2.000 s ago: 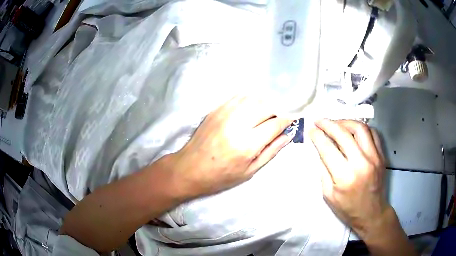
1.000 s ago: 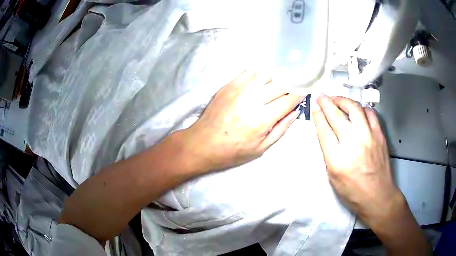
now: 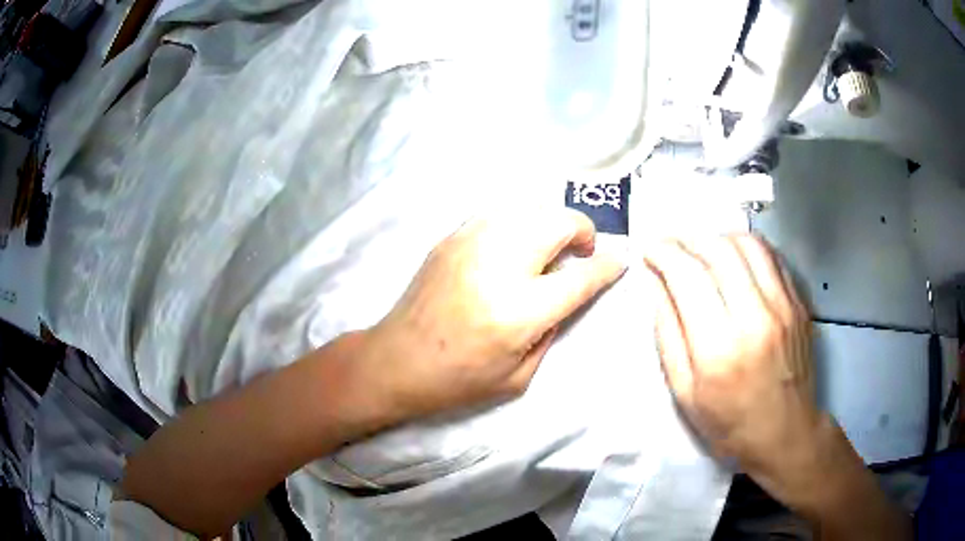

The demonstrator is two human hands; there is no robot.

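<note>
A large pale grey garment [image 3: 243, 211] lies crumpled over the table and under the machine head. A dark label [image 3: 599, 205] with white lettering lies on it, just below the rounded white cover [image 3: 598, 106]. My left hand [image 3: 487, 306] is on the cloth below and left of the label, its thumb and index fingertips pinching the cloth. My right hand [image 3: 735, 338] lies on the cloth to the right, fingers together and bent, fingertips near the left ones; whether it grips the cloth is not clear. Glare hides the needle area.
The white sewing machine head [image 3: 788, 63] is at the upper right, with a ribbed white knob [image 3: 858, 93] on it. A small white part [image 3: 756, 191] sits beside the foot area. Grey bed plate [image 3: 847, 232] at right. Grey cloth [image 3: 74, 454] hangs at the lower left.
The label, partly covered by my left fingers before, now shows more fully above them. My hands have moved lower relative to the machine, and the left fingers have shifted off the label.
</note>
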